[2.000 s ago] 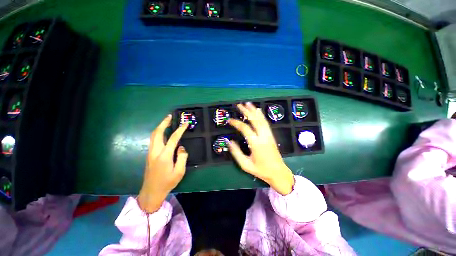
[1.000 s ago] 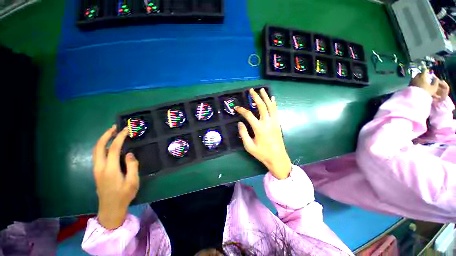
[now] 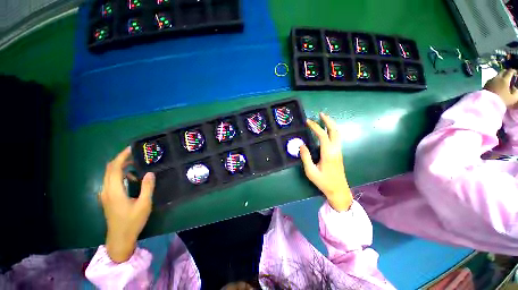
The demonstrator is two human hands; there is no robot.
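The black compartment tray (image 3: 170, 198) lies at a slant in front of me. Its far row holds round lens units (image 3: 225, 131) in all pockets. The near row has units in its second and third pockets and a white-faced unit (image 3: 295, 147) in its right end pocket; the leftmost and fourth pockets look empty. My left hand (image 3: 126, 195) is at the tray's left end, fingers curved; a dark glint shows between thumb and fingers, too unclear to name. My right hand (image 3: 328, 164) is at the right end, fingers apart, thumb beside the white-faced unit, with nothing seen in it.
A partly filled back tray (image 3: 170, 33) sits on the blue mat (image 3: 176, 73). A full right-hand tray (image 3: 358, 87) lies beyond, beside a yellowish ring (image 3: 281, 69). A dark stack (image 3: 25, 164) stands left. A neighbour's pink sleeve (image 3: 466, 153) and a grey vented box (image 3: 491, 25) are right.
My right hand has moved off the far-row pockets to the tray's right end, uncovering the white-faced unit. My left hand remains at the left end. The view has shifted right since the oldest frame.
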